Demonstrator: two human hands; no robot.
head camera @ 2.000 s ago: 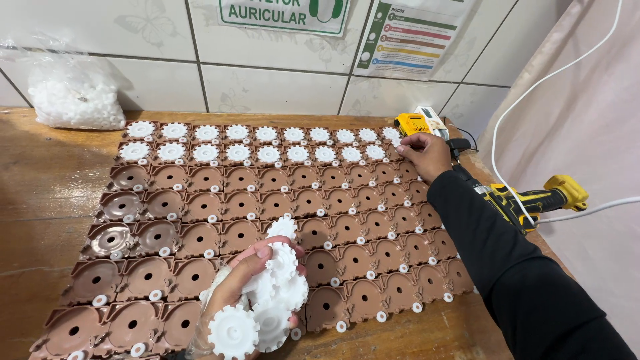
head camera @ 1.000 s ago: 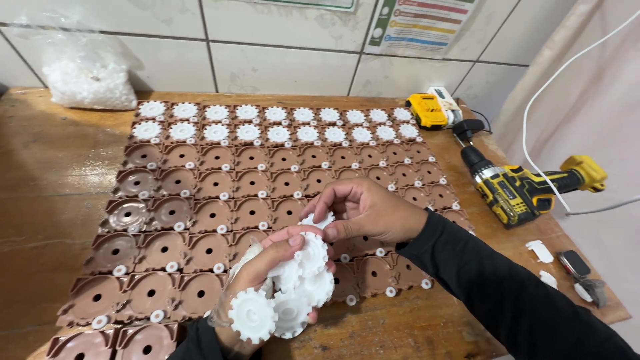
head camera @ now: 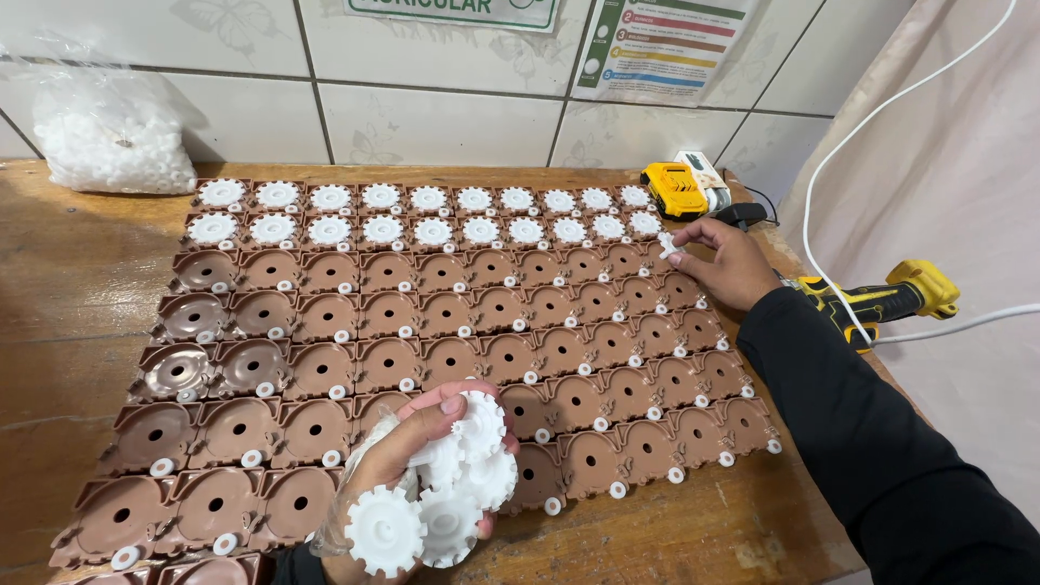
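Rows of brown plastic housings [head camera: 327, 317] cover much of the wooden table; the two back rows hold white toothed plastic wheels [head camera: 331, 231]. Small white rings sit at the housings' corners. My left hand [head camera: 422, 431], low in the middle, holds several loose white gear wheels [head camera: 386, 530] and a crumpled clear plastic bag [head camera: 345, 504]. My right hand [head camera: 723, 264] pinches one white gear wheel [head camera: 669, 244] between thumb and fingers, seen nearly edge-on, over the right end of the third row. Part of the housings is hidden behind my left hand.
A clear bag of small white parts [head camera: 114, 150] lies at the back left against the tiled wall. At the back right are a yellow battery [head camera: 674, 189] and a black plug. A yellow and black cordless drill [head camera: 886, 301] lies partly behind my right arm, crossed by a white cable [head camera: 807, 187].
My right hand has moved from my left hand out to the right end of the third row, carrying a white gear wheel. The left hand still holds its gear wheels.
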